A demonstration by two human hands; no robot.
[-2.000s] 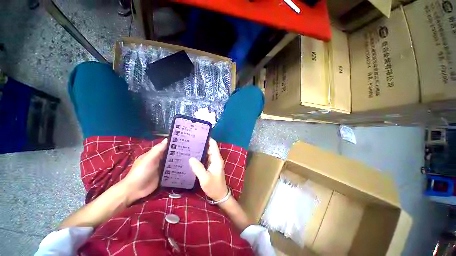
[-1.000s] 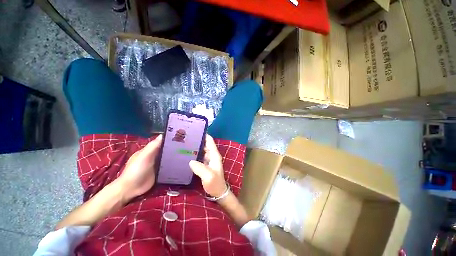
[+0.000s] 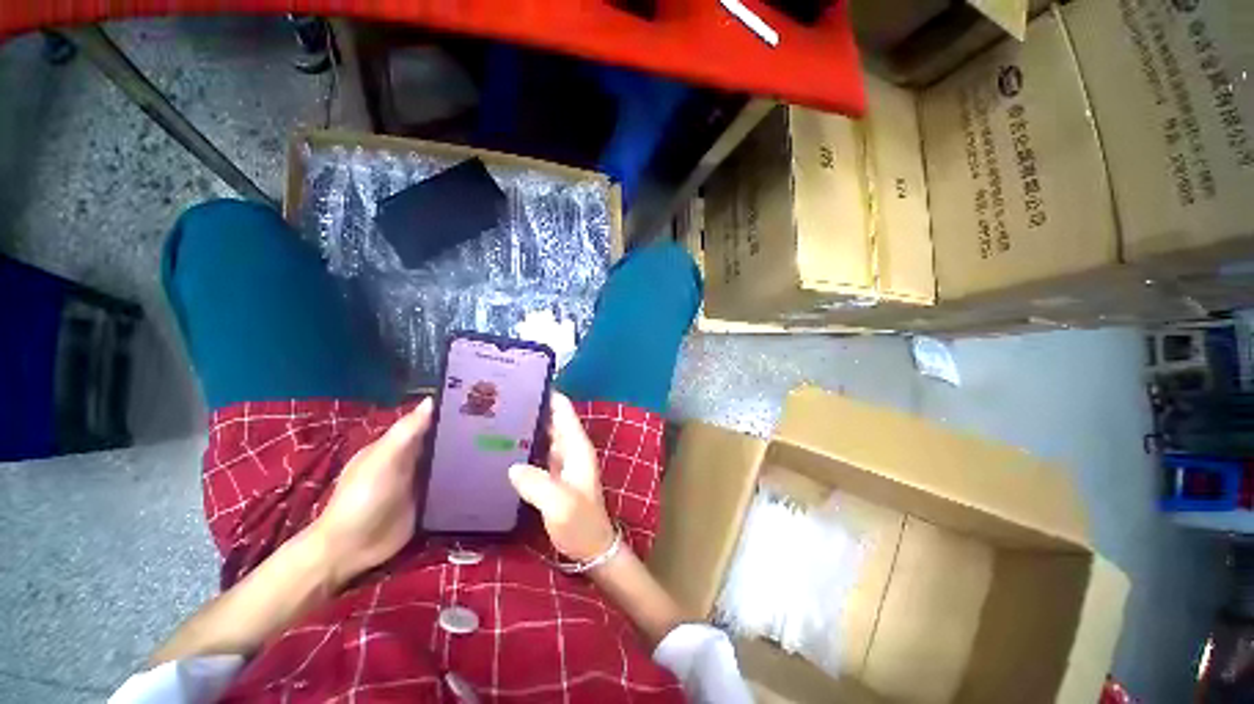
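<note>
A smartphone (image 3: pixel 484 435) with a lit pinkish screen is held upright over my lap. The screen shows a small reddish-brown picture and a green message bubble. My left hand (image 3: pixel 382 488) grips the phone's left edge. My right hand (image 3: pixel 571 492) holds its right edge, with the thumb over the lower right of the screen. The fingers behind the phone are hidden.
An open carton (image 3: pixel 294 186) of plastic-wrapped items stands between my knees, with a flat black box (image 3: pixel 440 211) on top. A red table (image 3: pixel 550 39) is ahead. An open carton (image 3: pixel 949 475) with white plastic inside is at right. Closed brown cartons (image 3: pixel 1011 179) stand behind it.
The phone screen has gone from a list to a chat with a picture and green bubble. The view has shifted slightly. Both hands still hold the phone.
</note>
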